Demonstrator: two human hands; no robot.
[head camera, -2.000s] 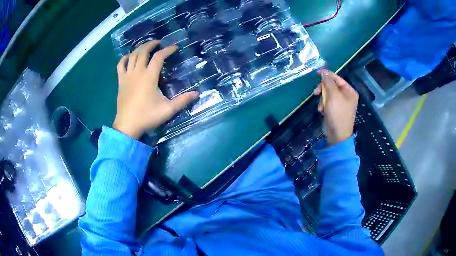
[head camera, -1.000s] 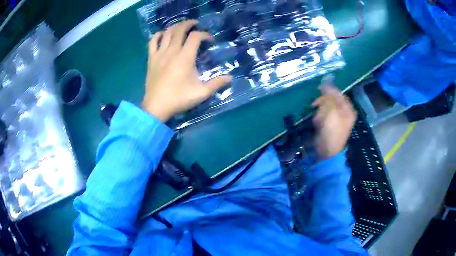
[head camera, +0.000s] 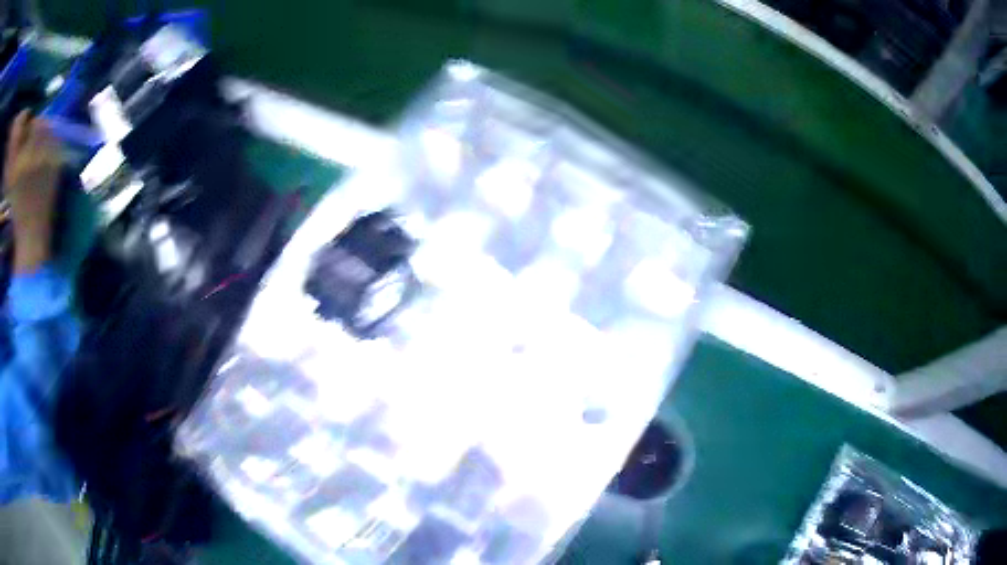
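The stacked clear blister trays (head camera: 618, 232) fill the middle of the view and glare white. A black unit (head camera: 359, 270) with a silvery part lies on their left side. The blister tray holding dark lens parts (head camera: 872, 530) shows only in part at the bottom right corner. Neither my left hand nor my right hand is in view. The picture is blurred, so fine detail is lost.
A round screw cup (head camera: 652, 458) stands right of the trays. Dark units with silver bits (head camera: 166, 243) are heaped at the left. Another person's hand (head camera: 33, 166) and blue sleeve show at the left edge. A pale rail (head camera: 806, 353) runs behind the trays.
The view has swung left. The white trays moved from the left edge to the middle, and the lens tray to the bottom right corner. My hands have left the picture.
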